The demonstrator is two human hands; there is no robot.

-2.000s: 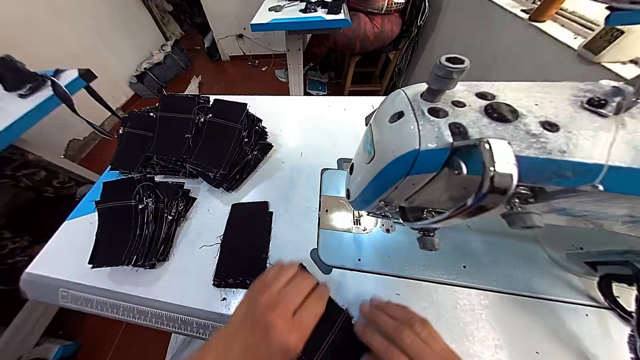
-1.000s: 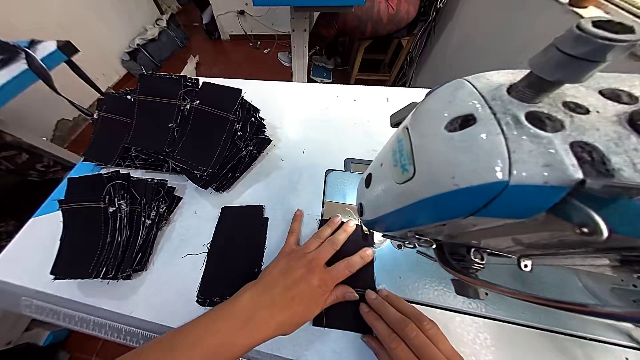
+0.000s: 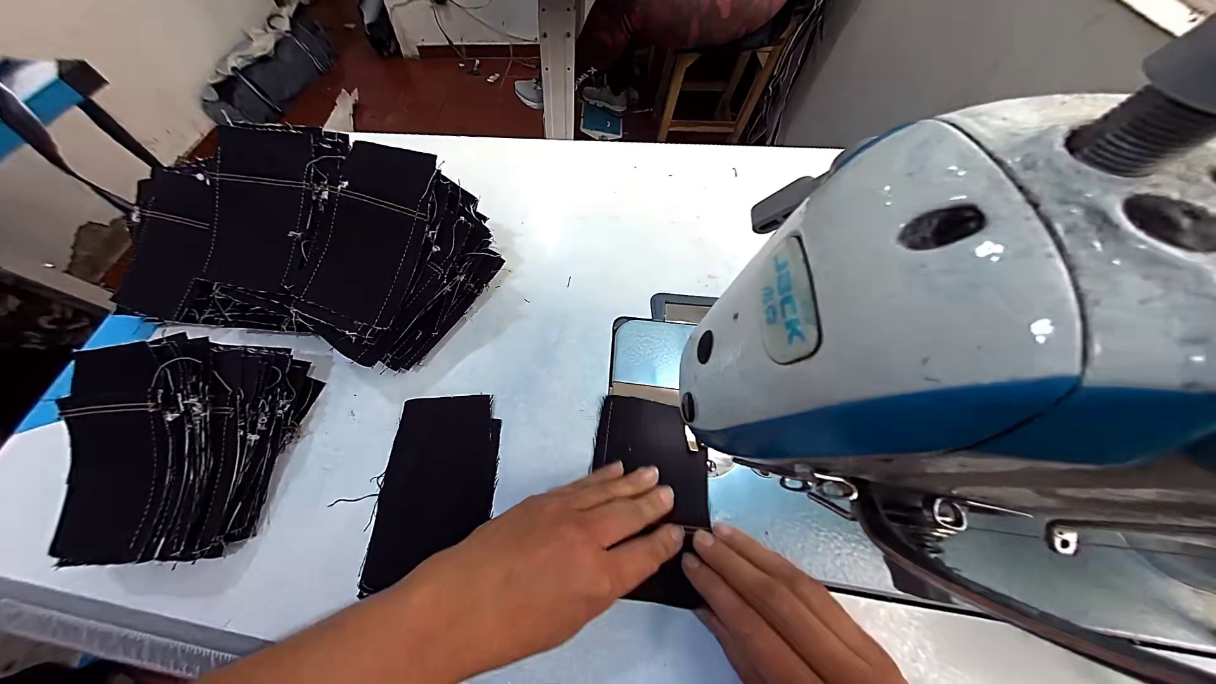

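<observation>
A dark fabric piece (image 3: 655, 446) lies flat on the bed of a Jack sewing machine (image 3: 883, 285), its right edge under the machine head; the needle is mostly hidden. My left hand (image 3: 560, 560) rests on this piece, fingers spread a little and pointing up and right. Against its lower right edge, beside a short stitched line, lie the fingertips of my right hand (image 3: 779, 608). Left of them, a small pile of plain dark fabric pieces (image 3: 432, 484) lies partly behind my left forearm.
Stacks of stitched dark pieces with loose threads spread over the table's upper left (image 3: 285, 237) and lower left (image 3: 171, 456). A ruler strip (image 3: 114, 632) runs along the near edge. Beyond the table are a wooden stool (image 3: 712, 95) and a person's shoes (image 3: 603, 95).
Two seconds ago both hands were nearer the table's front edge with a dark piece; it now lies under the machine head. Since one second ago, my left hand has drawn back from the needle area.
</observation>
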